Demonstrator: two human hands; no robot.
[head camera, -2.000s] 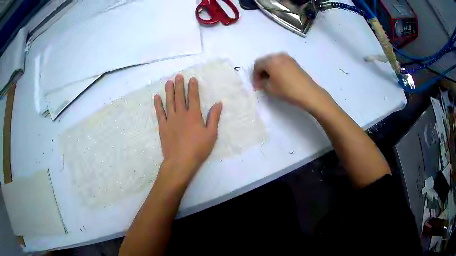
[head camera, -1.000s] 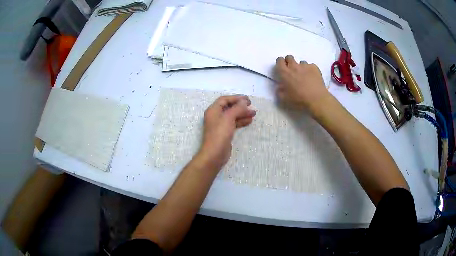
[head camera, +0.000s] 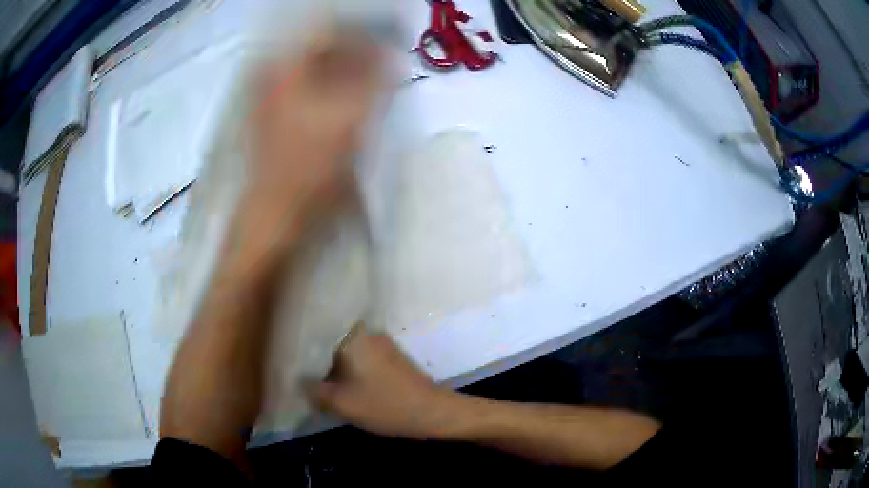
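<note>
The cream cut fabric panel (head camera: 457, 229) lies on the white table in front of me; its right part is flat. Its left part is partly covered by my left arm and looks blurred and lifted. My left hand (head camera: 319, 105) is strongly blurred, raised over the far side of the panel; whether it holds cloth cannot be told. My right hand (head camera: 372, 381) is at the near table edge, fingers closed on the panel's near edge.
Red-handled shears (head camera: 453, 43) lie at the back. The steam iron (head camera: 581, 38) is to their right with blue hoses. White stacked pieces (head camera: 162, 133) lie back left, a small cream piece (head camera: 86, 381) near left. A brown strip (head camera: 46, 248) runs along the left edge.
My right hand has moved from the panel's far side to its near edge. My left hand has moved from the panel's middle to the far side. The panel's left part now looks lifted. The view has shifted.
</note>
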